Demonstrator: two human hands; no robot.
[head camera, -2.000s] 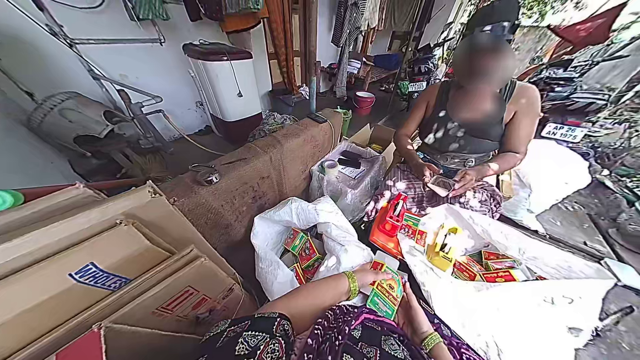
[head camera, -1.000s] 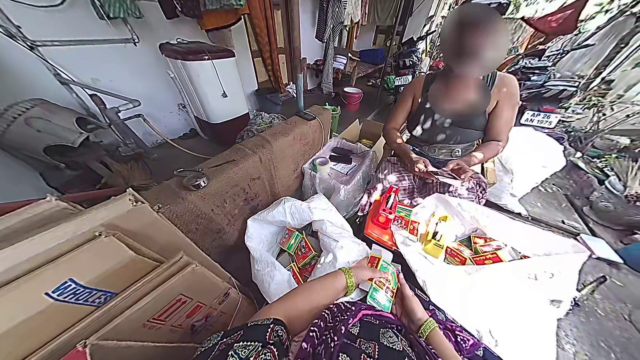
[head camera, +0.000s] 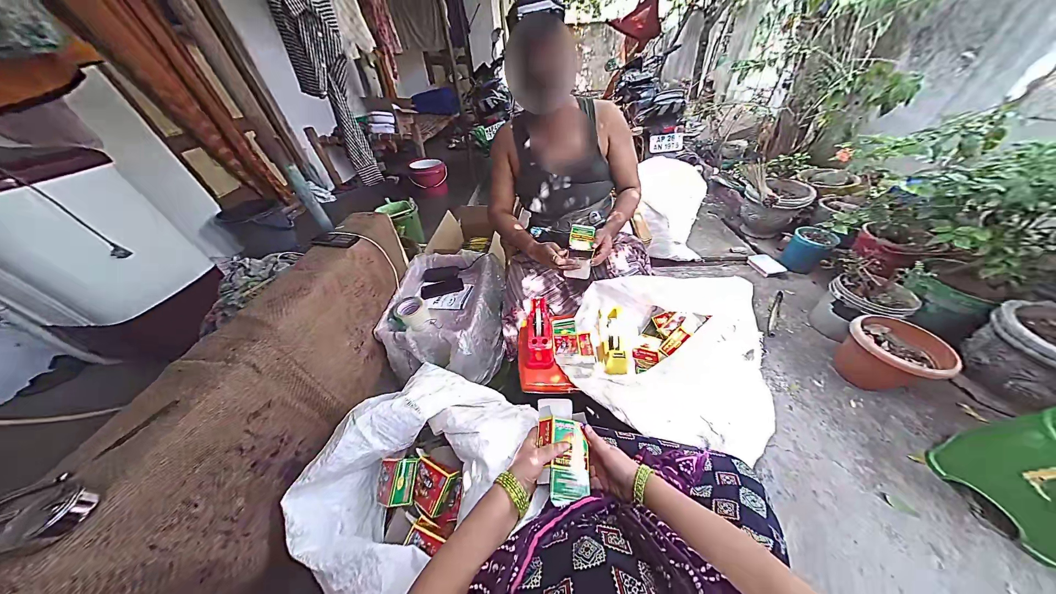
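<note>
A green, red and yellow printed carton (head camera: 568, 466) with a raised white flap is between my hands above my lap. My left hand (head camera: 532, 458) grips its left side, and my right hand (head camera: 609, 464) is against its right side. Left of my hands, a white woven sack (head camera: 346, 495) holds several printed boxes (head camera: 437, 487). Beyond my hands stands a red tape dispenser (head camera: 540, 338) on an orange-red base. Beside it a yellow dispenser-like tool (head camera: 613, 351) and more printed boxes (head camera: 648, 353) lie on a white sheet or sack (head camera: 709, 396).
Opposite me sits a person (head camera: 569, 165) holding a similar carton (head camera: 582, 239). A plastic-wrapped bundle (head camera: 445, 338) bears tape rolls and dark objects. Brown burlap (head camera: 247, 412) stretches along the left. Flower pots (head camera: 895, 353) and a green plastic item (head camera: 1006, 470) stand at the right.
The view has swung to the right, bringing the plant pots in. The person opposite now shows a green and yellow carton in the hands. My hands remain on the carton.
</note>
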